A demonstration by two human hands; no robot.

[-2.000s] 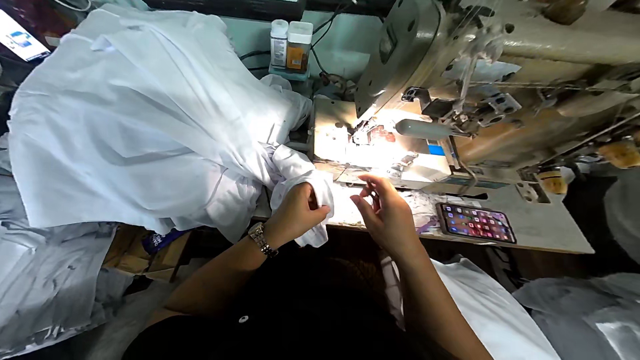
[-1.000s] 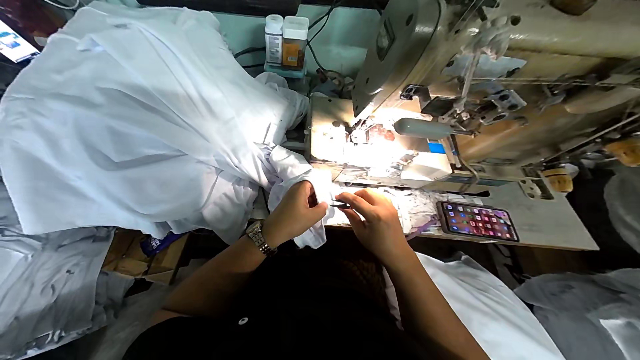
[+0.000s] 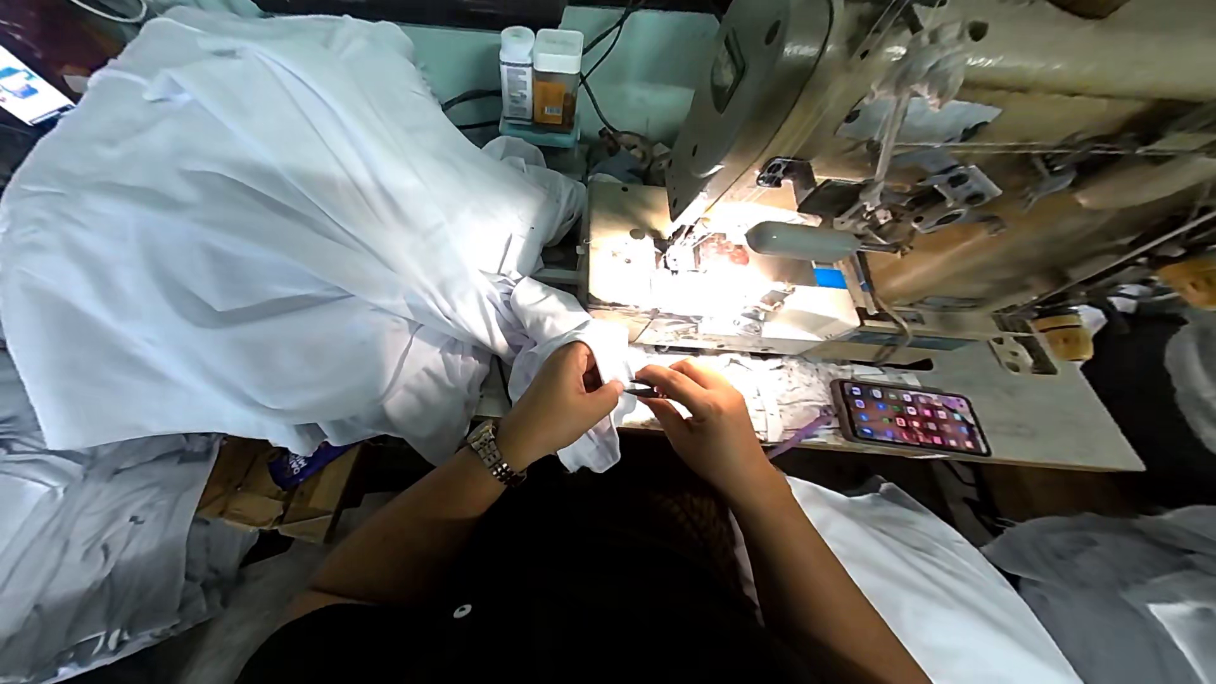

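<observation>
White fabric (image 3: 285, 237) is heaped across the left of the sewing table, and one gathered end of it reaches my hands. My left hand (image 3: 560, 399), with a metal watch at the wrist, pinches that end between thumb and fingers. Close at its right, my right hand (image 3: 703, 413) grips a small dark tool, perhaps thread snips, whose tip touches the cloth by my left thumb. Both hands are in front of the lit bed (image 3: 622, 256) of an industrial sewing machine (image 3: 769, 104). The tool's far end is hidden by my fingers.
A smartphone (image 3: 912, 418) with a lit screen lies on the table's right front edge. Two small containers (image 3: 556, 81) stand behind the machine bed. An open cardboard box (image 3: 247, 480) sits below at left. More white cloth (image 3: 921, 570) hangs at lower right, and a purple ribbon (image 3: 803, 432) lies near the phone.
Two seconds ago my right hand was raised a little apart from the cloth; it has come left against my left hand, with the dark tool now visible. My left hand keeps its hold on the fabric.
</observation>
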